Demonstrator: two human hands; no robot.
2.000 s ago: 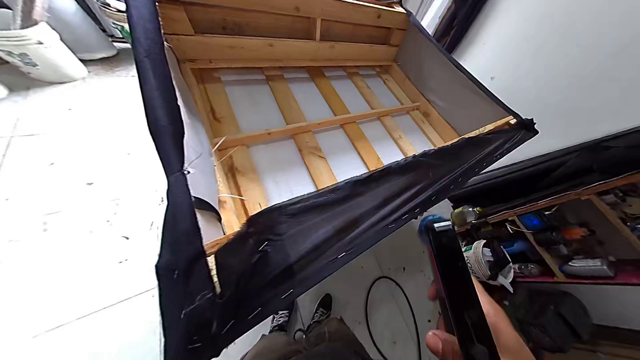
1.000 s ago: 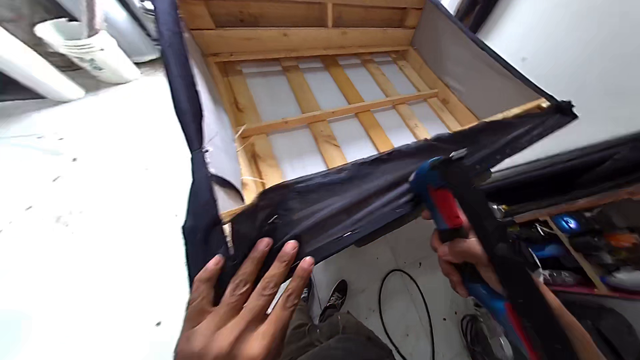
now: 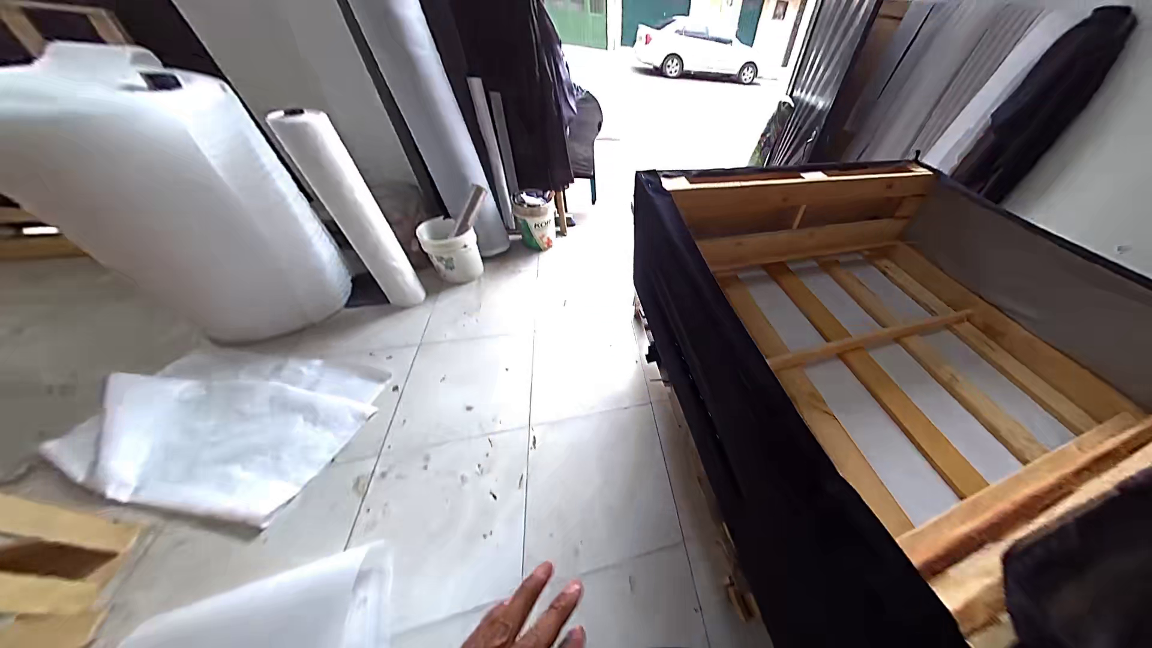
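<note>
My left hand point(image 3: 529, 616) shows at the bottom edge, fingers apart and holding nothing, over the tiled floor. To its right stands a wooden furniture frame point(image 3: 864, 337) with slats, its near side wrapped in black fabric point(image 3: 747, 432). More dark fabric point(image 3: 1084, 562) lies over the frame's corner at the lower right. Left of the hand is translucent white wrapping material point(image 3: 279, 603). My right hand is out of view, and so is the tool it held earlier.
Folded white sheeting point(image 3: 234, 432) lies on the floor at left. Behind it stand a large bubble-wrap roll point(image 3: 180, 189), a narrow white roll point(image 3: 346, 207), a white bucket point(image 3: 450, 250) and a second bucket point(image 3: 535, 225). A wooden piece point(image 3: 54, 558) sits lower left.
The view has swung far left. My left hand, on the black fabric a second ago, is now over the floor beside the frame. My right hand and its blue-and-red power tool have left the view.
</note>
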